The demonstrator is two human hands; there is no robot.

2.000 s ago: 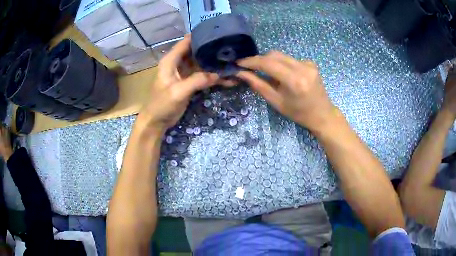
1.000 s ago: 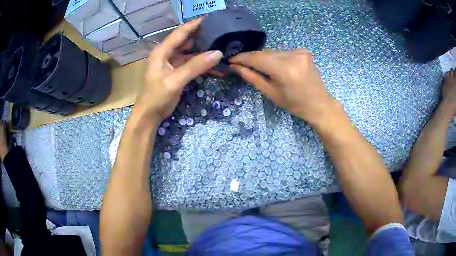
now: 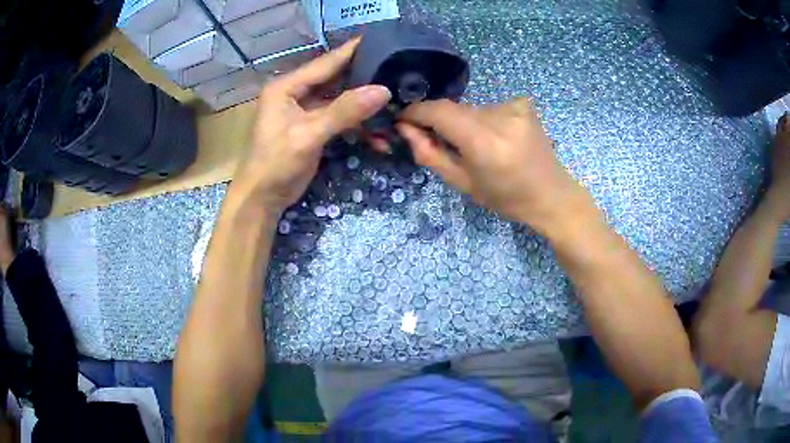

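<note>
A dark grey plastic housing [image 3: 403, 45] is held up in front of the boxes, its open end with the round hub tilted towards me. My left hand [image 3: 299, 121] grips its left side, thumb at the lower rim. My right hand [image 3: 485, 143] has thumb and forefinger pinched at the lower rim, near the left thumb. Whether a small insert is between these fingertips cannot be told. A loose pile of small dark inserts with pale round centres [image 3: 355, 186] lies below the hands on bubble wrap [image 3: 459, 277].
Stacks of grey housings [image 3: 126, 121] stand on cardboard [image 3: 221, 143] at left. White and light-blue boxes [image 3: 251, 43] stand behind. A small white scrap [image 3: 409, 322] lies near the bench edge. Dark housings [image 3: 719, 52] are at upper right. Other people's arms show at both sides.
The housing has moved slightly right and turned, so its hub shows more fully than one second ago. Both hands stay at its lower rim.
</note>
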